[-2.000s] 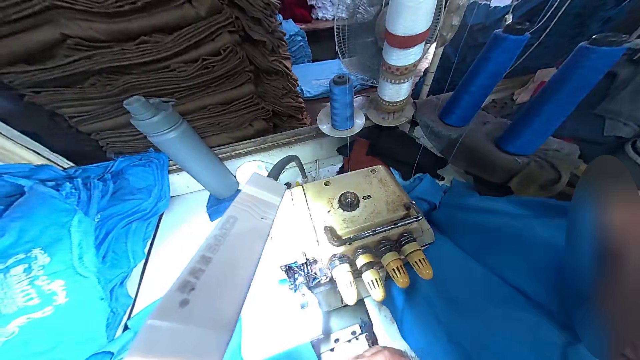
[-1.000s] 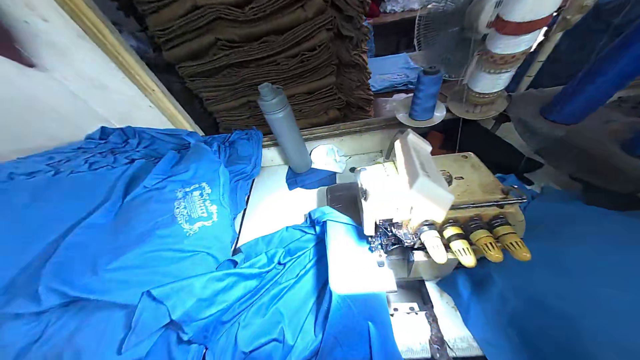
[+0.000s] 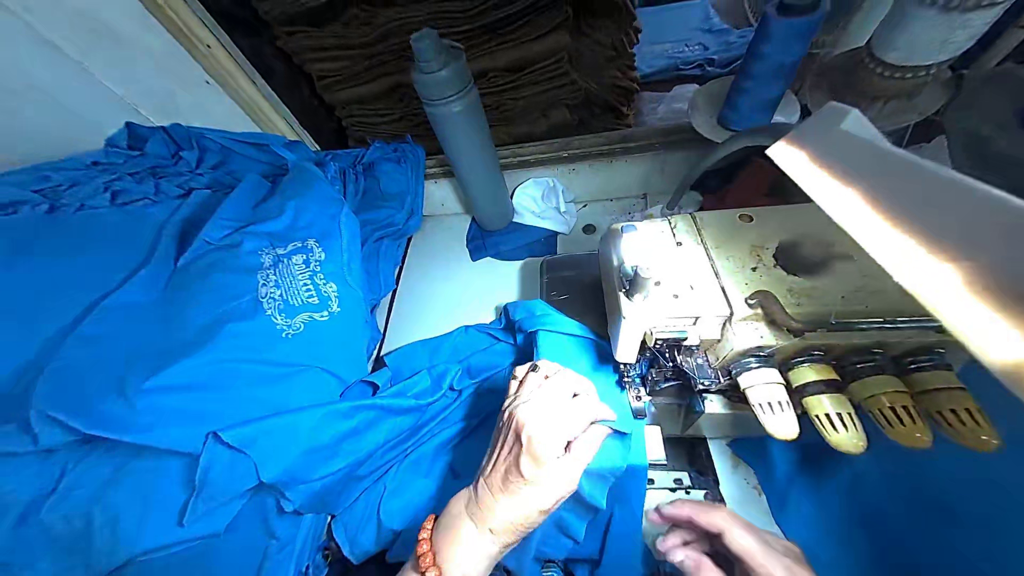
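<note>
My left hand point(image 3: 544, 436), with a beaded bracelet at the wrist, pinches a fold of blue fabric point(image 3: 448, 400) just left of the needle area of an overlock sewing machine point(image 3: 688, 280). My right hand point(image 3: 720, 540) is at the bottom edge, partly cut off, below the machine's front plate; its fingers are apart and bent, with no fabric seen in them. Several yellowish tension knobs point(image 3: 824, 404) stick out from the machine's front. The fabric runs left toward a heap of blue garments point(image 3: 184, 336), one with a white print.
A grey bottle point(image 3: 468, 140) stands behind the machine bed beside a white cloth point(image 3: 546, 205). At back right is a blue thread cone point(image 3: 764, 68). Folded brown cloth point(image 3: 480, 72) is stacked behind. A white lamp-like bar point(image 3: 920, 232) crosses the right side. More blue cloth point(image 3: 880, 496) lies right.
Both hands are now in view near the machine; one second ago neither showed. The fabric beside the needle area is now held in my left hand. The view has moved closer.
</note>
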